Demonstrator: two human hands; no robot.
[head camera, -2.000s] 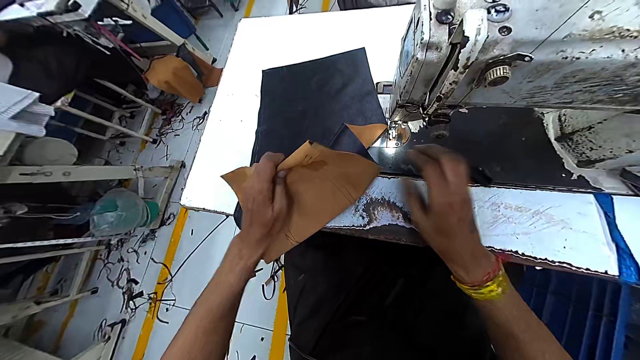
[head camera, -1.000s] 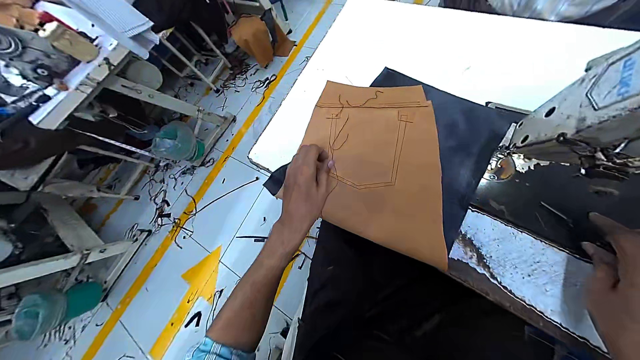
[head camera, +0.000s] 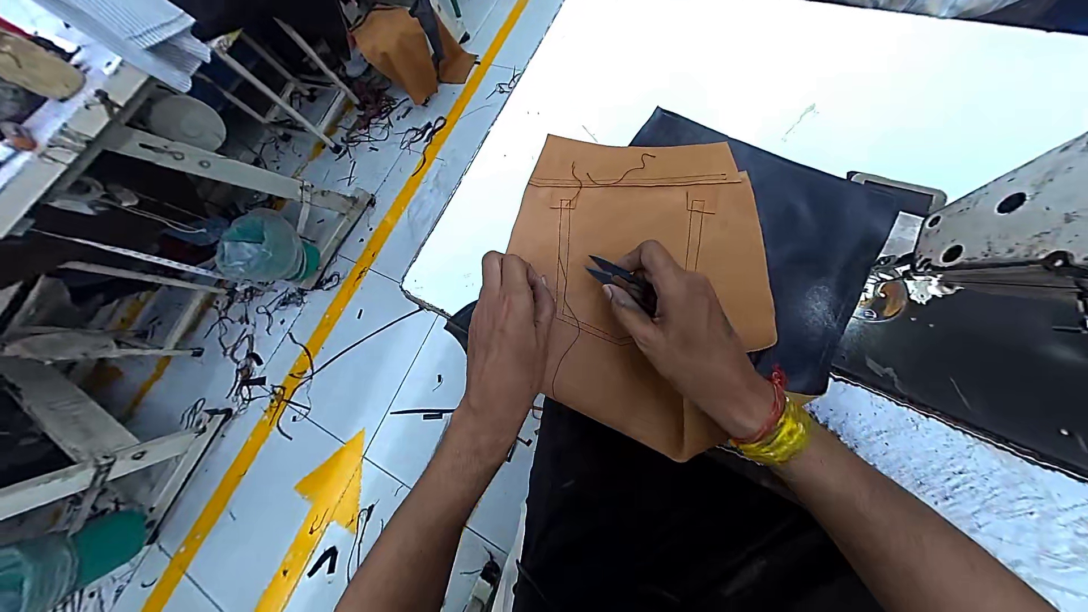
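Observation:
A tan fabric or leather panel (head camera: 629, 238) with dark stitching in a pocket outline lies over a dark panel (head camera: 807, 221) at the table's edge. Loose thread ends trail over its top band and down its left side. My left hand (head camera: 510, 331) presses on the tan panel's left edge. My right hand (head camera: 688, 331), with red and yellow threads at the wrist, holds small dark thread snips (head camera: 614, 270) over the stitched outline, blades pointing left. The snips' handles are hidden in the fingers.
The sewing machine (head camera: 1011, 212) stands at the right, its needle area beside the dark panel. The white tabletop (head camera: 850, 76) extends behind. Thread scraps litter the tiled floor at left, near white metal frames (head camera: 229, 174) and a plastic bottle (head camera: 259, 246). Dark cloth (head camera: 629, 518) hangs below the panel.
My right hand has come from the machine bed onto the tan panel and now holds snips. The tan panel, folded two seconds ago, lies spread with its stitching facing up. The view has shifted left.

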